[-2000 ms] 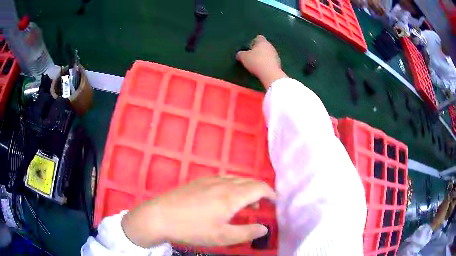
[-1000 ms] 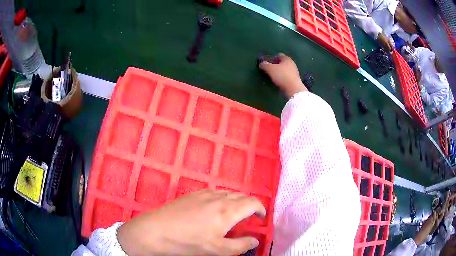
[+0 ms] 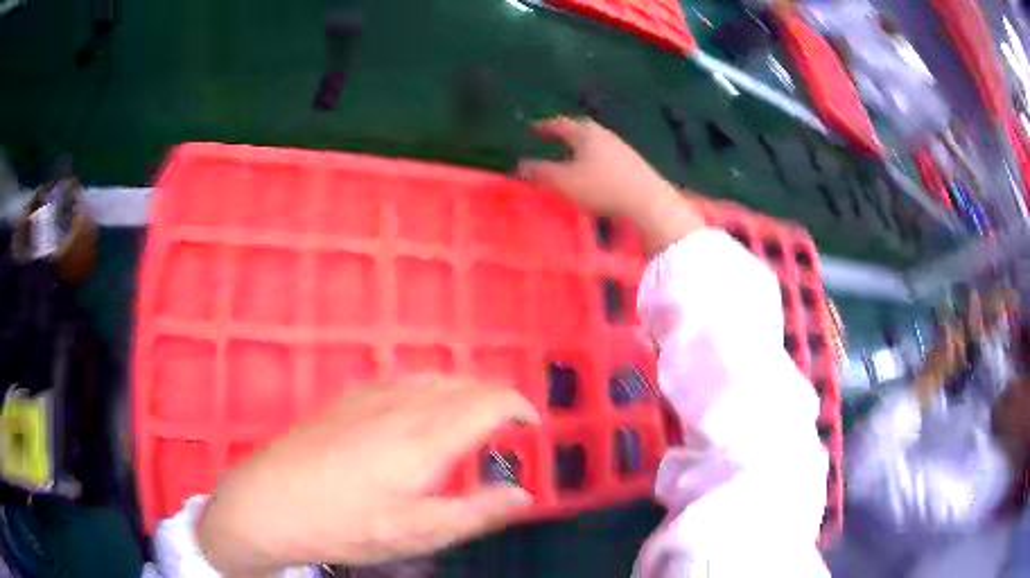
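The red-orange foam tray (image 3: 339, 327) lies in front of me; its left pockets show bare, and several right ones hold black watch bodies (image 3: 562, 386). My left hand (image 3: 367, 474) is over the tray's near side, thumb and fingers apart beside a pocket with a dark watch body (image 3: 499, 465); I see nothing gripped. My right hand (image 3: 604, 175) is at the tray's far edge, fingers spread, blurred, with nothing visible in it.
A second red-orange tray (image 3: 834, 395) with dark pieces is at right. Dark watch pieces (image 3: 331, 90) lie on the green belt. A brownish tub (image 3: 70, 243) and yellow label (image 3: 25, 438) are at left. Co-workers in white (image 3: 921, 463) are at right.
My right hand has come back from a dark piece on the belt to the tray's far edge, its fingers now spread. The view has shifted, showing more filled pockets. My left hand stays over the tray.
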